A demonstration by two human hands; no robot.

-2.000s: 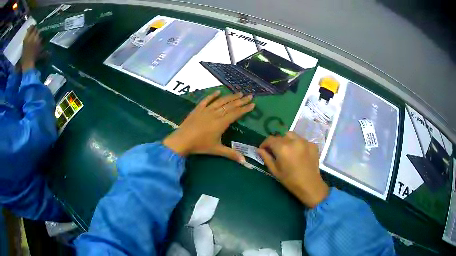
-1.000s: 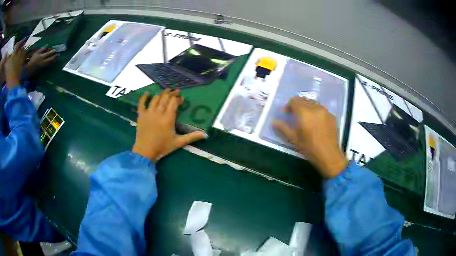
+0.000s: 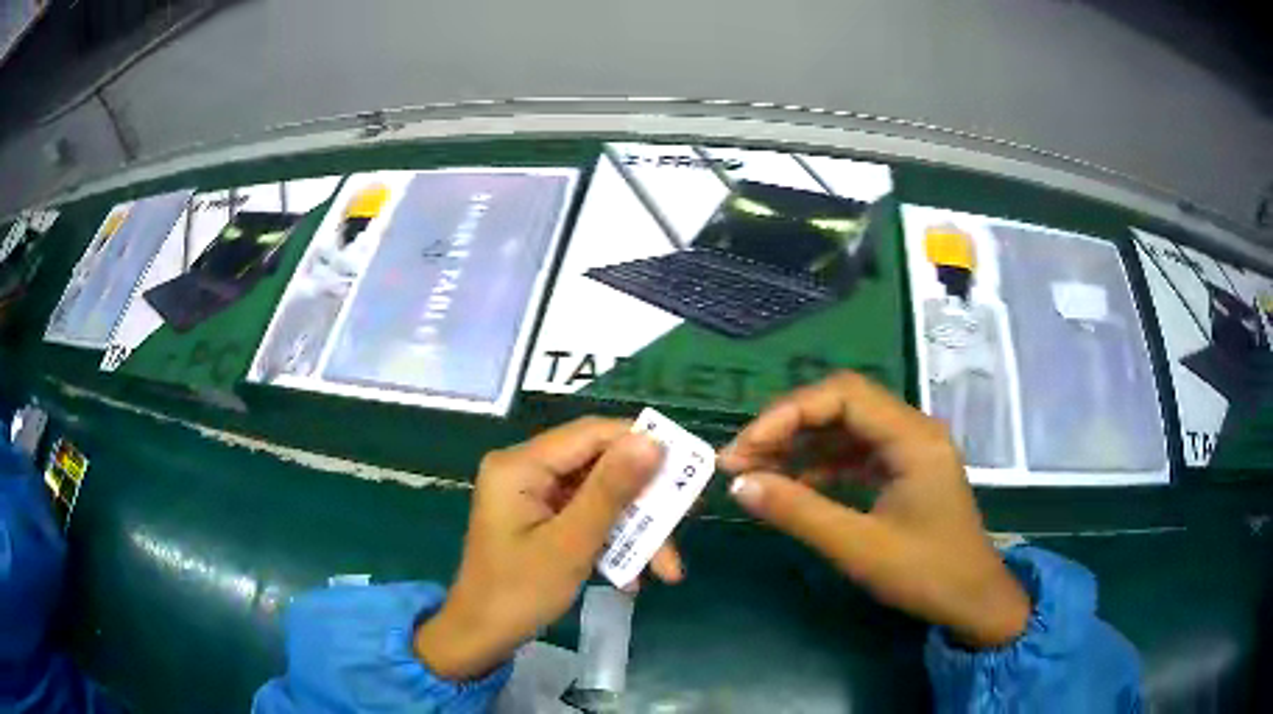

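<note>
My left hand [image 3: 538, 537] pinches a white barcode label [image 3: 659, 499] between thumb and fingers, held tilted above the near green surface. My right hand [image 3: 880, 509] is just right of it, thumb and index fingertips close together at the label's upper right corner; whether they grip it is unclear. Behind the hands lies a printed box lid [image 3: 726, 279] with a keyboard-tablet picture. To its right, an open box base [image 3: 1033, 477] holds a sleeved tablet [image 3: 1068, 384] with a small white label, a power adapter [image 3: 949, 251] and a bagged cable [image 3: 961, 356].
Another open base [image 3: 426, 293] and lid [image 3: 224, 272] stand left on the raised green shelf [image 3: 754, 522]; a further lid [image 3: 1229, 349] is at far right. Backing paper pieces [image 3: 605, 642] lie below my left hand. A co-worker's blue sleeve [image 3: 35, 586] and a yellow-black card [image 3: 63, 474] are at far left.
The view has shifted. My left hand has left the lid and now holds a label. My right hand has left the open base, whose tablet now shows a white label, and moved beside my left hand.
</note>
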